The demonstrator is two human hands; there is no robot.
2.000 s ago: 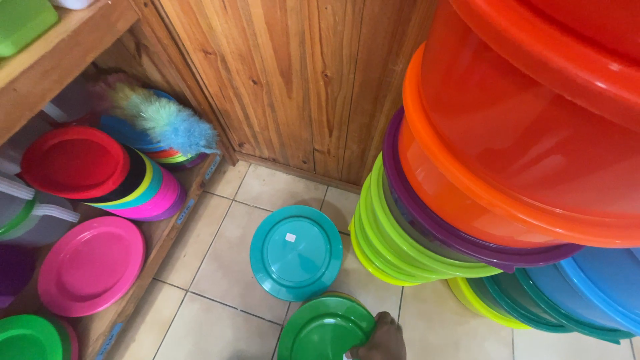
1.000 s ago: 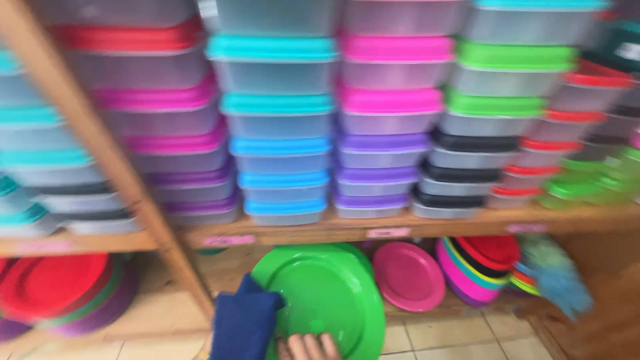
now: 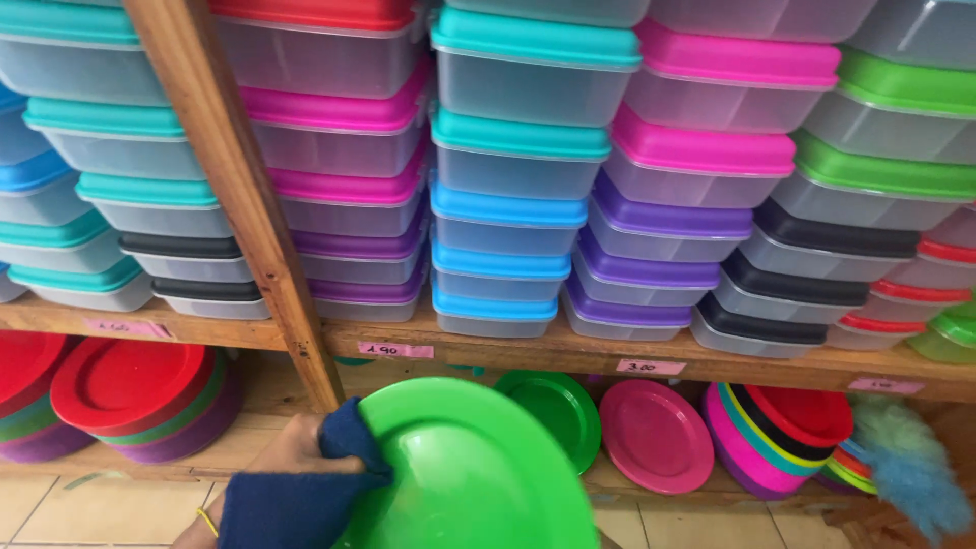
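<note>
In the head view my left hand [image 3: 301,450] holds a dark blue cloth [image 3: 293,503] against the left rim of a bright green plastic plate [image 3: 473,473]. A yellow band circles the wrist. The plate is tilted up, its inner face toward me, and it covers part of the lower shelf. Of my right side, only a small bit of skin shows below the plate's lower right edge, so the right hand is hidden. Behind the plate a darker green plate [image 3: 557,419] and a pink plate [image 3: 657,436] lie on the lower shelf.
Stacked plastic containers with coloured lids [image 3: 496,221] fill the upper wooden shelf [image 3: 534,343], which bears price tags. A slanting wooden post [image 3: 244,191] stands at left. Stacks of coloured plates [image 3: 133,389] and a fluffy duster [image 3: 907,457] are below, above floor tiles [image 3: 114,511].
The view has swung from the floor and stacked tubs to the shelves. The green plate, low by the floor two seconds ago, is now held up. Since one second ago, the fingers on its face have gone from sight.
</note>
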